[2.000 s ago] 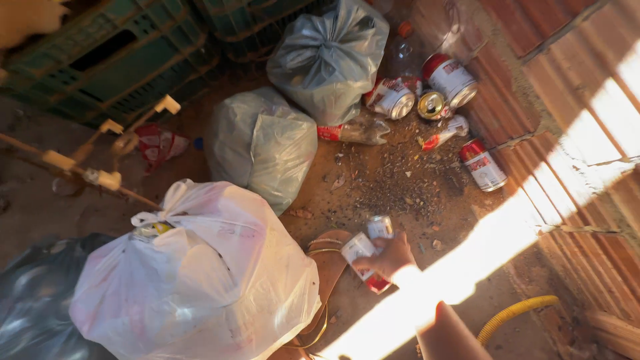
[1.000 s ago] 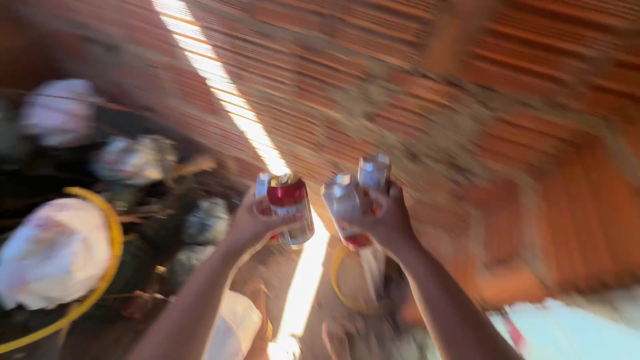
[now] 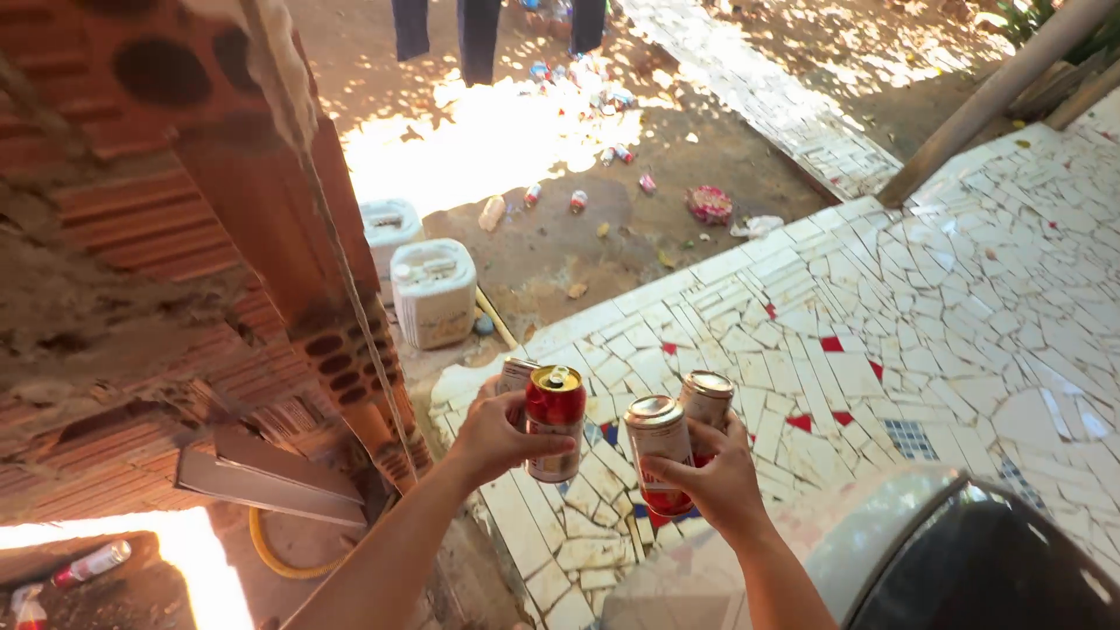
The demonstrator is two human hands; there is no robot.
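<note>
My left hand [image 3: 499,437] grips two drink cans: a red and white one with a gold top [image 3: 556,424] in front, and another can [image 3: 516,374] partly hidden behind it. My right hand [image 3: 722,477] holds two more cans, a red and white one [image 3: 658,455] with a silver end upward and a second [image 3: 707,398] behind it, between the fingers. Both hands are raised side by side above a broken-tile mosaic floor [image 3: 787,350], with a gap between the two pairs of cans.
A hollow-brick wall [image 3: 262,219] with a hanging rope stands left. Near its end are two white plastic jugs [image 3: 435,302]. Cans and litter [image 3: 586,87] lie on the dirt ground ahead. A slanted pole [image 3: 971,114] rises at right; a dark and white rounded object [image 3: 954,560] is lower right.
The view has swung from the bags and brick wall to the tiled floor and yard. Two seconds ago only one hand with cans showed low in view; both hands now hold cans up.
</note>
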